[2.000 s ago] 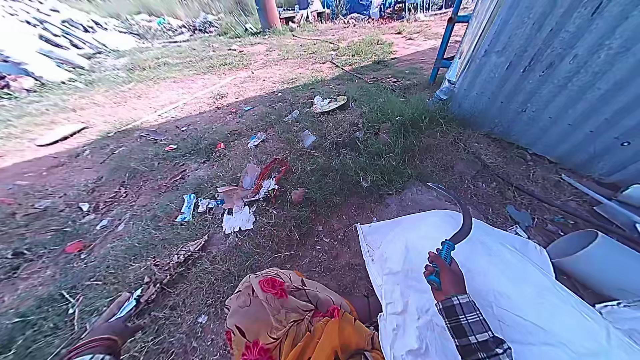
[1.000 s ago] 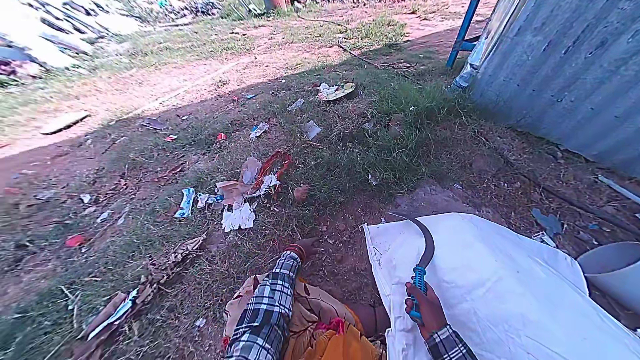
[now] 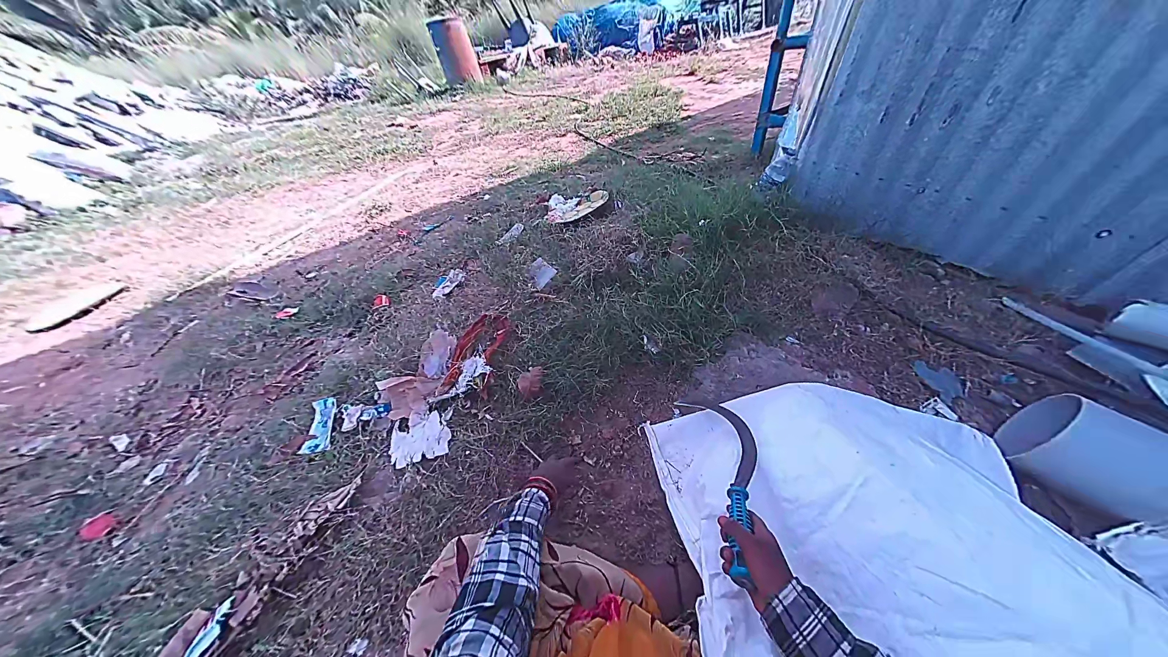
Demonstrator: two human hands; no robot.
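My right hand (image 3: 756,557) is closed around the blue handle of a sickle (image 3: 746,447), whose curved dark blade points up and left over the corner of a white woven sack or sheet (image 3: 876,493) on the ground. Bangles circle the wrist of my left hand (image 3: 558,474), which is low at the bare soil and grass just left of the sheet; its fingers are dark and blurred, so whether they hold anything does not show. Patterned cloth with red and orange parts (image 3: 584,611) covers my lap between the two plaid sleeves.
Paper and plastic litter (image 3: 420,438) lies on the grass ahead to the left. At the right are a wide pale pipe (image 3: 1077,447), thinner pipes and a corrugated metal wall (image 3: 985,137) with a blue metal frame (image 3: 774,82) beside it. A rusty drum (image 3: 453,50) stands far back.
My left hand has moved from the far lower left to the ground near the white sheet, where it stays over the last second. The right hand keeps the sickle over the sheet.
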